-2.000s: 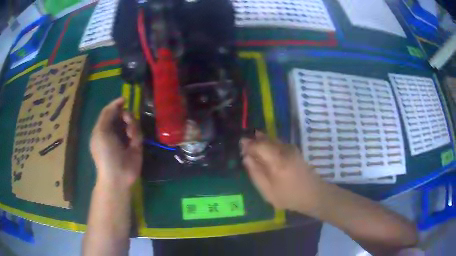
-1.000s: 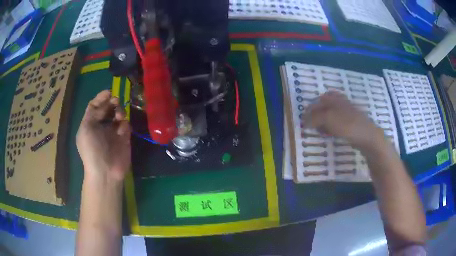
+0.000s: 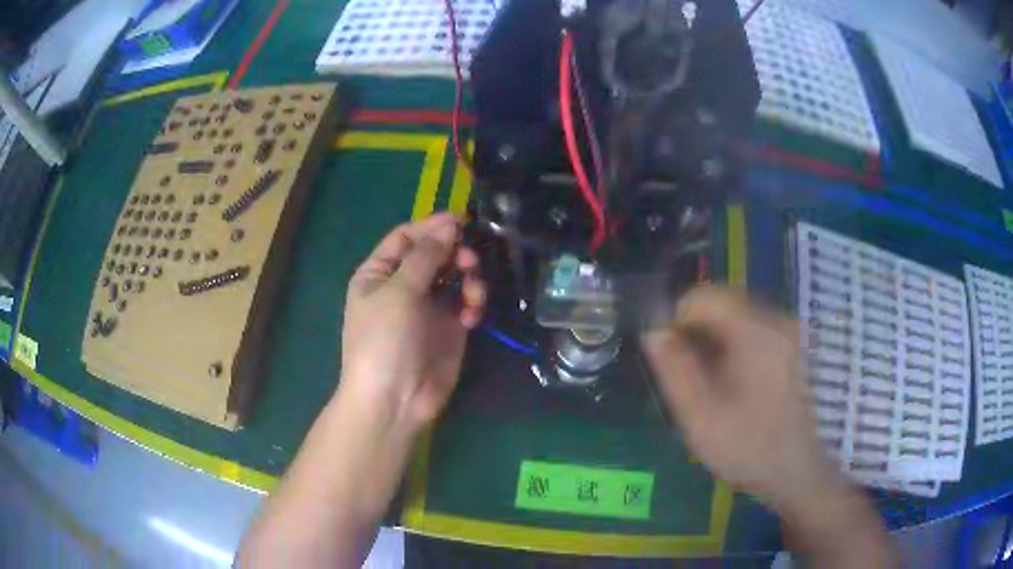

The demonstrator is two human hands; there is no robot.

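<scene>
The black test fixture (image 3: 622, 145) stands in front of me. A clear test socket with a green-teal part (image 3: 572, 289) shows at its front, above a silvery round base (image 3: 585, 353). The red clamp grip does not show over the socket. My left hand (image 3: 405, 311) is at the fixture's left edge with fingers curled together; any small part in the fingertips is hidden. My right hand (image 3: 733, 378) is blurred, just right of the socket, with fingers bent; I cannot tell whether it holds anything.
A brown parts board (image 3: 206, 245) lies at left. Stacked white module trays (image 3: 883, 356) lie at right. More white sheets (image 3: 400, 33) lie behind the fixture. A green label (image 3: 585, 490) lies in front. Blue bin (image 3: 178, 33) at the rear left; red leads (image 3: 572, 122) loop over the fixture.
The view has swung left. The red grip has left its place over the socket, which now shows. My right hand has come from the module tray to the fixture's right side.
</scene>
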